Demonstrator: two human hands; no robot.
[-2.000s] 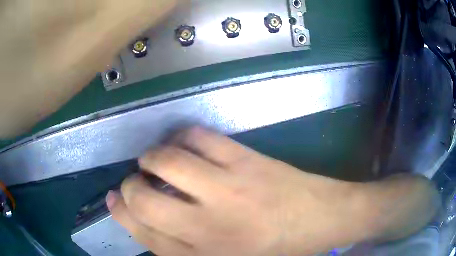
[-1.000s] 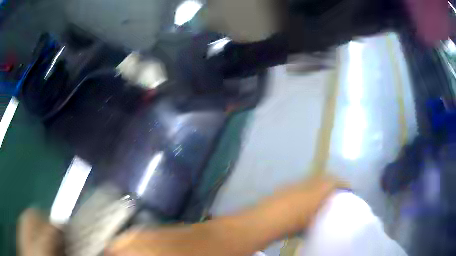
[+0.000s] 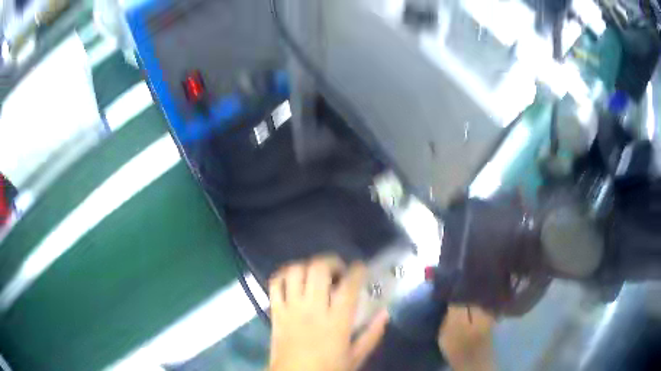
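The frame is blurred. A grey metal carrier fixture (image 3: 388,281) with small round components lies at the front of the black machine base (image 3: 312,217), below centre. My left hand (image 3: 315,315) has its fingers and thumb around the carrier's left end; the fingers cover that end. My right hand (image 3: 467,337) is at the bottom edge, right of the carrier and just under a dark block with a round knob (image 3: 571,243). Its fingers are partly hidden and blurred, so I cannot tell whether it holds anything.
A blue-framed controller box (image 3: 217,69) with a red lit switch stands at upper left. A large grey machine head (image 3: 406,94) is behind the base. The green mat (image 3: 138,253) with silver strips lies left. A black cable runs along the base's left edge.
The view has swung from the mat, where a carrier with four round components lay and a hand gripped stacked plates, to the machine. My left hand is now at a carrier on the machine base.
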